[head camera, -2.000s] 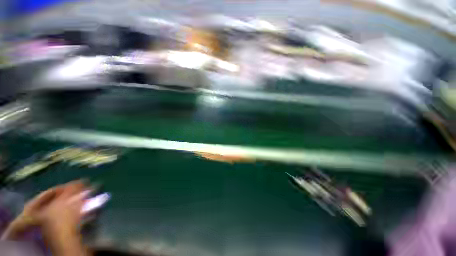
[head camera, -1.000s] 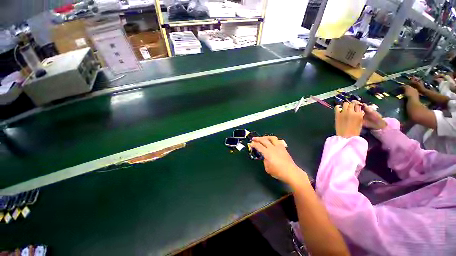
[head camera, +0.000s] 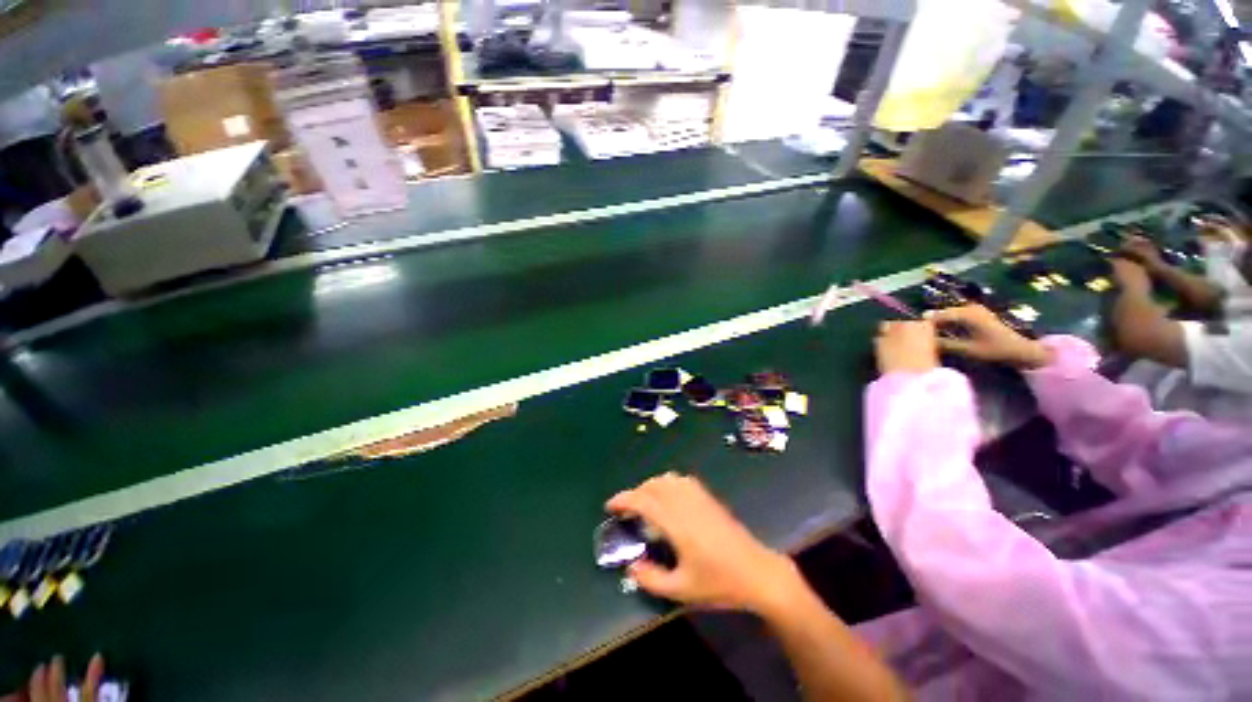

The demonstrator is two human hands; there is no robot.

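Observation:
My right hand (head camera: pixel 700 542) is low in the centre, its fingers closed on a watch unit (head camera: pixel 621 542) with a shiny dark face, at the bench surface. A small pale part shows just below the unit. My left hand (head camera: pixel 76 682) is cut off at the bottom left corner, only fingertips showing beside a small pale item; its hold cannot be told. Beyond my right hand, several watch units (head camera: pixel 666 380) lie with small white cells (head camera: pixel 795 403), some with lit, coloured faces.
A row of watch units with yellow-white cells (head camera: pixel 69 588) lies at the left. A neighbour in pink sleeves (head camera: pixel 934 453) works close on the right. The bench (head camera: pixel 343 549) has a raised pale strip and a torn brown patch. A beige box instrument (head camera: pixel 179 220) stands beyond.
My right hand has drawn back from the watch group towards the bench's front edge with a unit in it. More units of the group now show. Left fingertips have appeared at bottom left.

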